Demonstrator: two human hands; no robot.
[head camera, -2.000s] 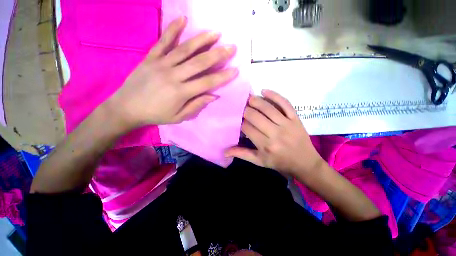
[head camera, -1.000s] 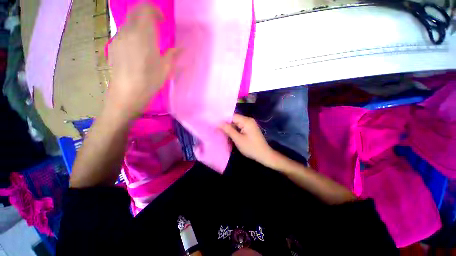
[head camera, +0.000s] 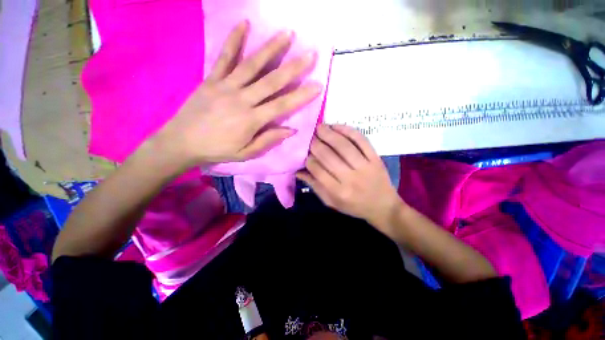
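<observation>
A light-pink piece (head camera: 265, 153) lies on a hot-pink panel (head camera: 142, 73) at the table's front edge. Its lower end hangs over the edge in small folds. My left hand (head camera: 232, 109) lies flat on the light-pink piece with its fingers spread. My right hand (head camera: 348, 169) is at the right edge of the layered cloth, with its fingertips on the edge. My right thumb is at the lower corner, and its grip is partly hidden. A thin hot-pink border shows along the right edge.
Black shears (head camera: 574, 50) lie at the right on the white table (head camera: 424, 86), behind printed ruler markings. A pale-pink strip (head camera: 13, 73) lies on the tan board (head camera: 56, 106) at far left. Magenta pieces (head camera: 504, 246) lie over blue baskets below right. Another bundle (head camera: 189, 232) is below left.
My left hand was blurred over the hot-pink panel and now rests on the light-pink piece. The cloth's lower end hangs less far down. My right hand is at the cloth's right edge. The view has shifted.
</observation>
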